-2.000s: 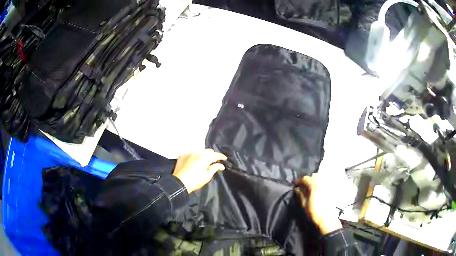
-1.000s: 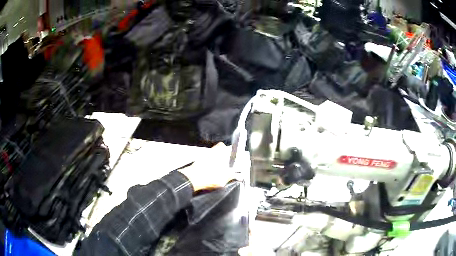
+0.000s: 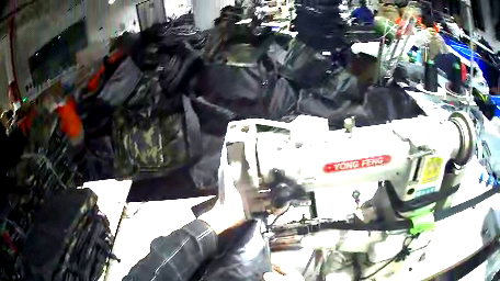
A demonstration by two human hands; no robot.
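Observation:
The black shiny cloth (image 3: 241, 255) lies at the left end of the white sewing machine (image 3: 356, 181), beside the needle area. My left hand (image 3: 227, 211) is over the cloth's upper edge by the machine head; it is overexposed and its fingers are partly hidden by the lamp and machine head, so its grip cannot be told. My right hand (image 3: 278, 274) shows only as a small bright patch at the bottom edge, cut off by the frame. The needle and presser foot are too blurred to make out.
A stack of black and camouflage panels (image 3: 55, 236) sits at the lower left on the white table (image 3: 151, 222). A heap of black and camouflage backpacks (image 3: 148, 137) lies behind the table. The handwheel (image 3: 461, 138) is at the machine's right end. Thread cones (image 3: 431, 76) stand behind right.
The view has swung up and right from the flat black panel to the machine. The cloth is now by the machine head. In the last second, the machine and left arm have shifted in view.

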